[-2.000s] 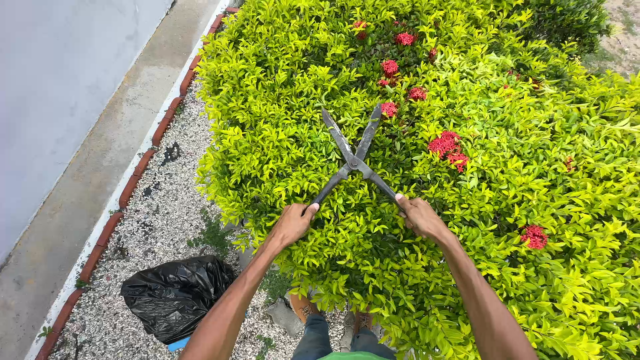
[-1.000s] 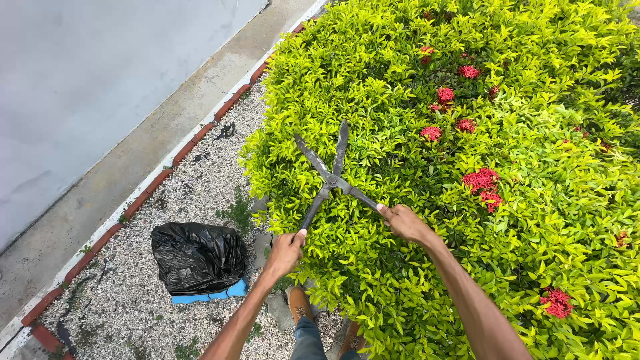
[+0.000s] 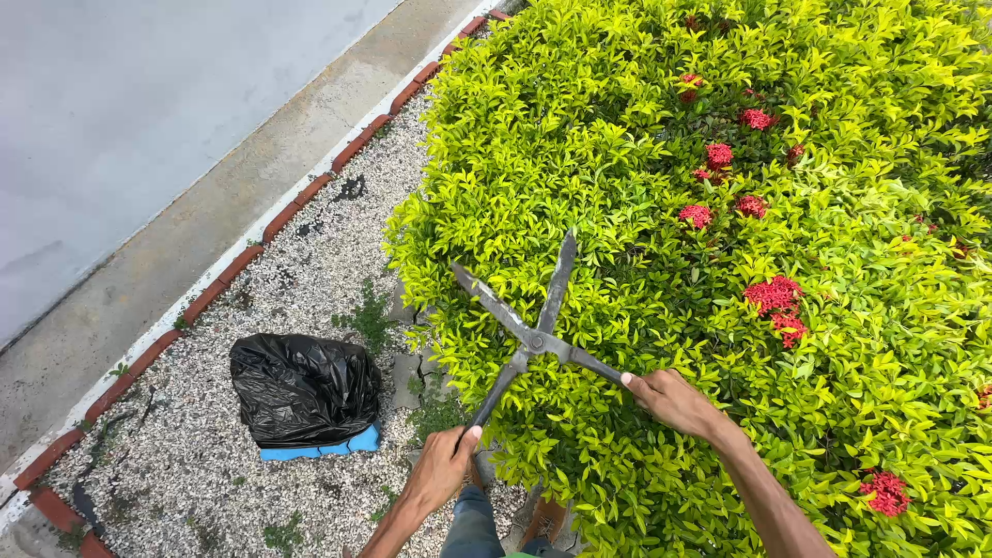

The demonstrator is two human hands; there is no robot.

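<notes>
A pair of hedge shears (image 3: 536,341) is spread wide over the near left part of a leafy yellow-green hedge (image 3: 604,178), its blades pointing away from me. My left hand (image 3: 443,467) grips the end of one handle beside the hedge's lower left edge. Around the other handle's end, above the leaves, my right hand (image 3: 671,400) is closed. Clusters of red flowers (image 3: 773,294) stand among the leaves to the right of the blades.
On the white gravel (image 3: 310,263) at left, a black plastic bag (image 3: 306,391) lies over something blue (image 3: 322,451). A red brick border (image 3: 285,222) runs along a concrete strip (image 3: 232,182) beside a pale wall (image 3: 139,108). My boots stand on stone pieces below the hedge.
The shears have shifted left across the hedge since two seconds ago, and their blades are spread wider. Both hands have stayed on the handles. The view has moved left.
</notes>
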